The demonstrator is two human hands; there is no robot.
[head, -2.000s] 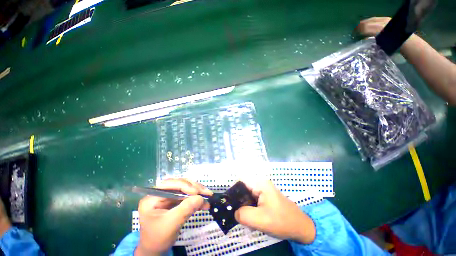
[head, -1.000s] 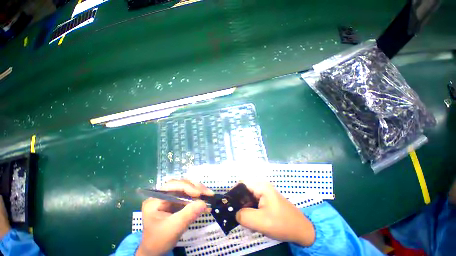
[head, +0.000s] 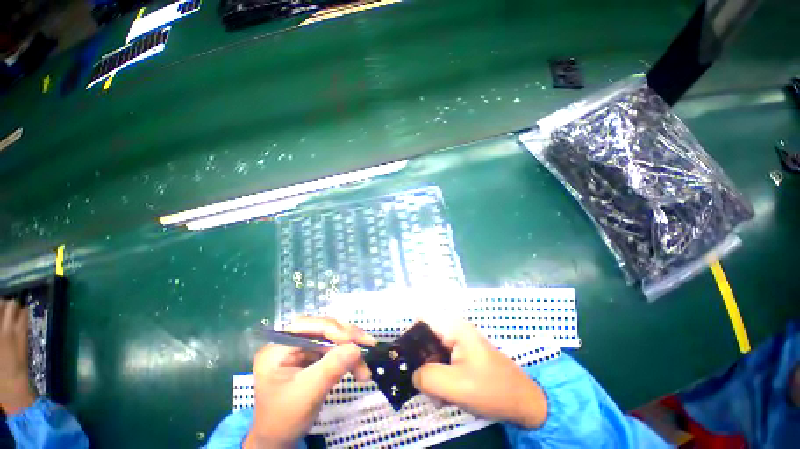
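Observation:
My right hand (head: 482,373) grips a small black plastic housing (head: 400,373) by its right side; the housing shows a few pale round spots. My left hand (head: 294,386) holds silver-grey tweezers (head: 294,339) between thumb and fingers, and its fingertips are at the housing's left edge. The tweezers' tips are hidden by the fingers and housing. White sheets with rows of dark dots (head: 526,314) lie overlapping under my hands. A clear tray (head: 351,237) with a grid of pale shapes lies beyond them, with tiny gold-coloured parts (head: 332,282) on it.
A clear bag of black parts (head: 649,184) lies at right, beside yellow tape (head: 731,307). Two white strips (head: 289,193) lie beyond the tray. A black part (head: 566,74) lies farther off. A neighbour's hand (head: 14,355) is at a black parts tray (head: 58,338) at left.
The arm at upper right has gone, and a black part now lies there and has shifted left. The neighbour's hand at left has moved over the tray. My hands keep nearly the same hold.

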